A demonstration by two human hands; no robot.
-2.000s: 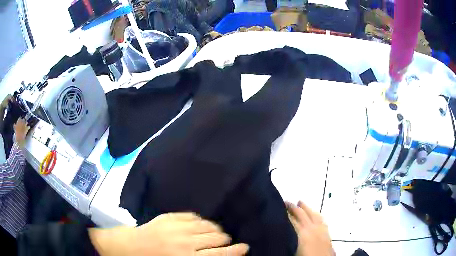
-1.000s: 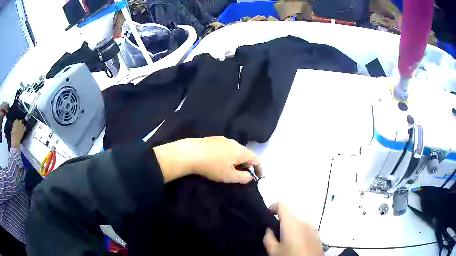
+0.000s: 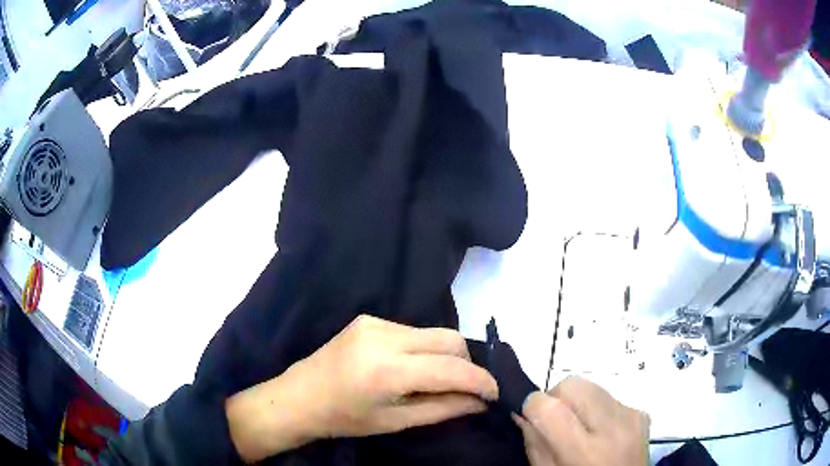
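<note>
The black garment [image 3: 364, 182] spreads over the white table from the back down to the front edge, left of the machine. My left hand [image 3: 364, 391] pinches its edge near the front of the table. My right hand [image 3: 587, 423] pinches the same edge close by on the right, its lower part cut off by the picture's rim. A short strip of dark cloth sticks up between the hands. The machine head [image 3: 719, 191] is at the right, with the presser foot area [image 3: 714, 332] apart from the cloth.
Scissors [image 3: 808, 423] and black cut pieces [image 3: 794, 359] lie right of the machine. A black piece [image 3: 693, 455] is at the front edge, another [image 3: 647, 55] at the back. A fan-vented unit [image 3: 55, 177] stands left. A pink column [image 3: 775, 41] rises above the head.
The garment has been spread and shifted, with white table showing between its parts. My hands have moved right and now pinch the edge closer together. The view has shifted too.
</note>
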